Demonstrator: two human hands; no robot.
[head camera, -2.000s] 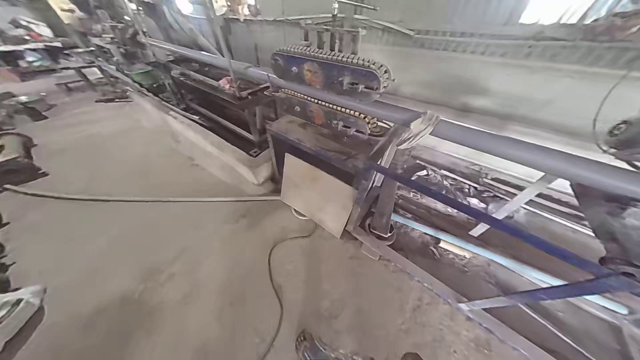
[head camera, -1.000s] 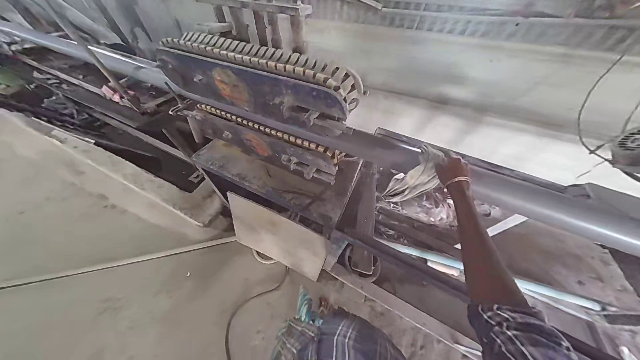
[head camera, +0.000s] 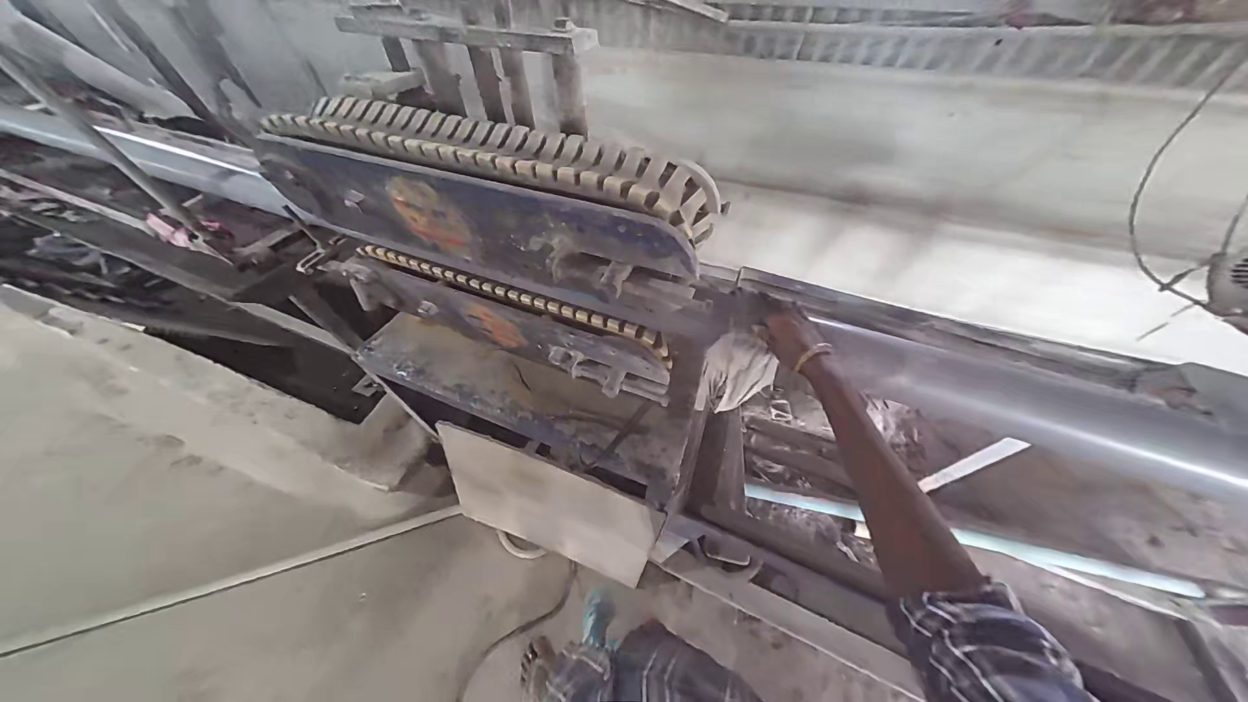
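Observation:
My right hand (head camera: 785, 331), with a bangle at its wrist, rests over the long grey pipe (head camera: 1014, 390) and grips a pale cloth rag (head camera: 738, 370) that hangs down the pipe's near side. Just left of the hand, the pipe runs between the upper caterpillar track (head camera: 487, 195) and the lower caterpillar track (head camera: 517, 312) of a blue haul-off machine. At the bottom edge show a plaid sleeve or garment and something teal; my left hand cannot be made out there.
A flat pale panel (head camera: 548, 502) leans against the machine's metal frame. A light-blue thin pipe (head camera: 1072, 564) lies low behind the frame at right. A cable (head camera: 517, 639) and a long rod (head camera: 234, 583) cross the floor. A looped wire (head camera: 1136, 210) hangs at the right.
My right hand, out of view two seconds ago, has come onto the rag on the pipe. Since one second ago, hand and rag have moved left along the pipe toward the tracks. The view has moved closer.

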